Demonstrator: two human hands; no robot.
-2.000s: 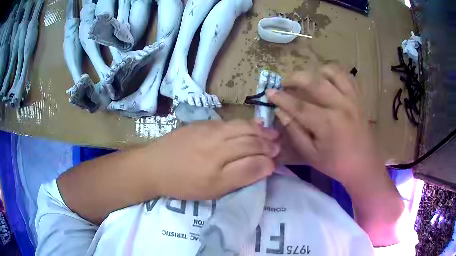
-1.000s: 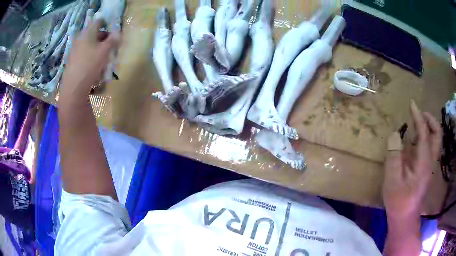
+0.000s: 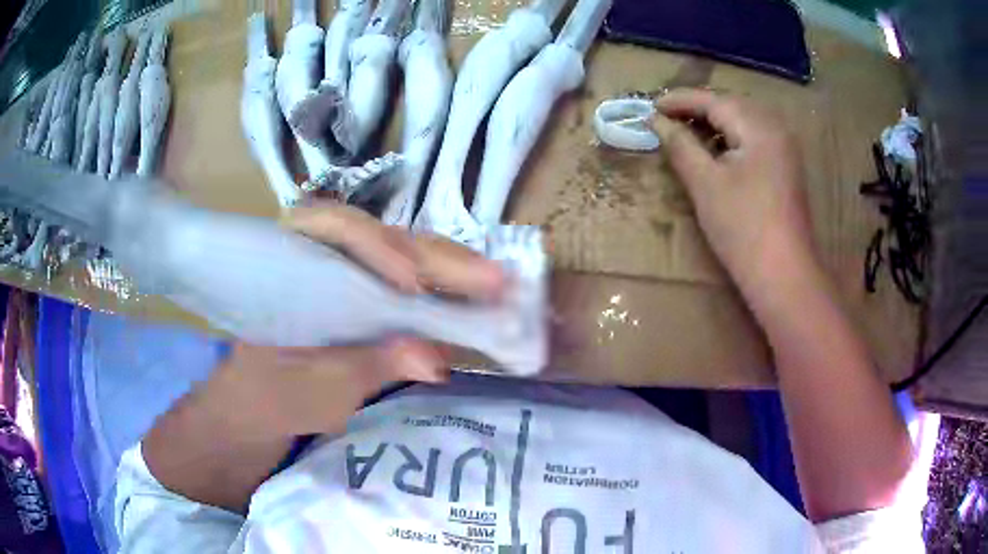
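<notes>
My left hand (image 3: 314,373) grips a pale grey-white moulded leg (image 3: 260,276), blurred, held sideways over the front edge of the bench. Its foot (image 3: 525,303) points right, and fingers and thumb wrap around the lower leg. No strap can be made out on this foot. My right hand (image 3: 731,173) is at the right rim of the small white glue dish (image 3: 623,137), thumb and fingertips pinched together on the end of the thin glue stick, which is mostly hidden by the fingers.
Several moulded legs (image 3: 493,97) lie behind the held one, more (image 3: 152,108) at far left. A dark flat slab (image 3: 715,38) lies behind the dish. Black straps (image 3: 897,233) and a crumpled white scrap (image 3: 901,139) lie at the right edge. Stained cardboard (image 3: 672,292) covers the bench.
My left hand has come back from the far-left legs holding a leg. My right hand has moved from the right side of the bench to the dish. The view has shifted.
</notes>
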